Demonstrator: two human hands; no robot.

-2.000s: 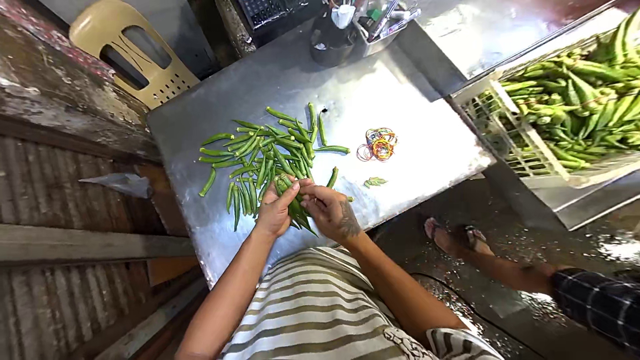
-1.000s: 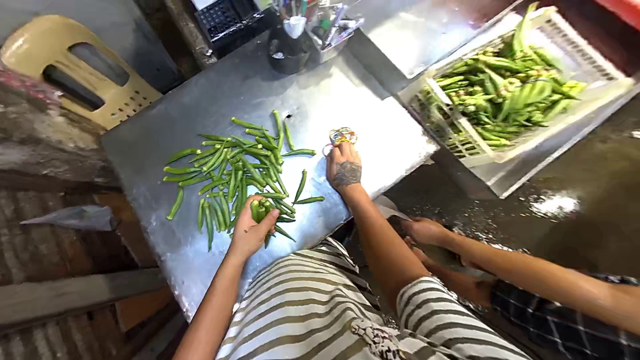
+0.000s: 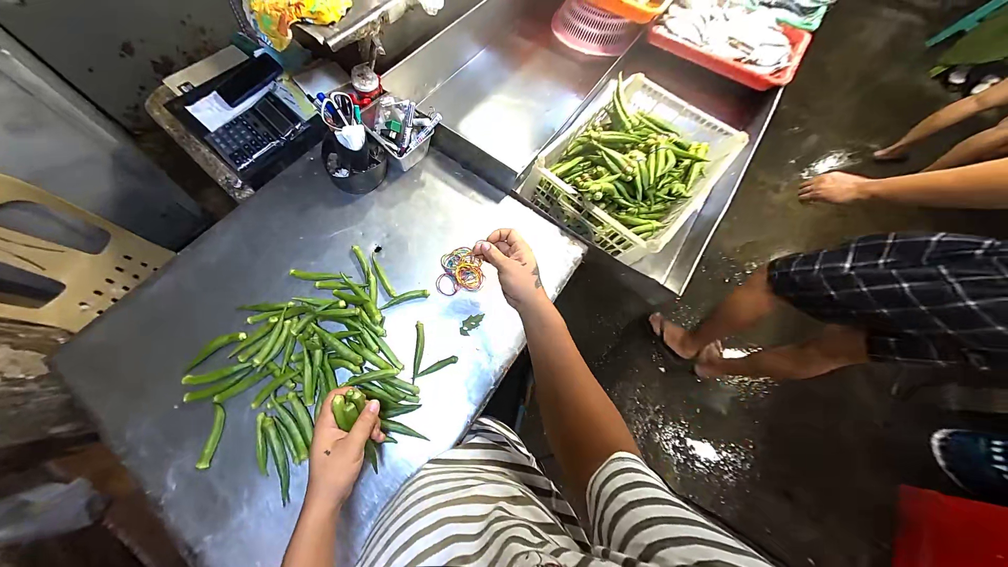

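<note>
My left hand (image 3: 344, 433) is closed around a small bunch of okra pods (image 3: 349, 409), stem ends up, at the near edge of the loose okra pile (image 3: 307, 342) on the metal table (image 3: 276, 228). To the right, my right hand (image 3: 510, 264) is at the small heap of coloured rubber bands (image 3: 463, 270), thumb and forefinger pinched at its right side; a band seems to be between them. A torn green leaf piece (image 3: 472, 324) lies just below the bands. A single okra pod (image 3: 418, 350) lies apart, right of the pile.
A plastic crate (image 3: 685, 213) of okra stands on a metal counter at the right, near a red tray (image 3: 736, 71) of fish. A black pen holder (image 3: 358, 169) and a calculator (image 3: 256, 130) are at the back. Other people's legs show at the right, a plastic chair (image 3: 102, 260) at the left.
My right hand has left the bunch at my left hand and reached the rubber bands. My left hand still holds the okra. The view has shifted toward the back and right.
</note>
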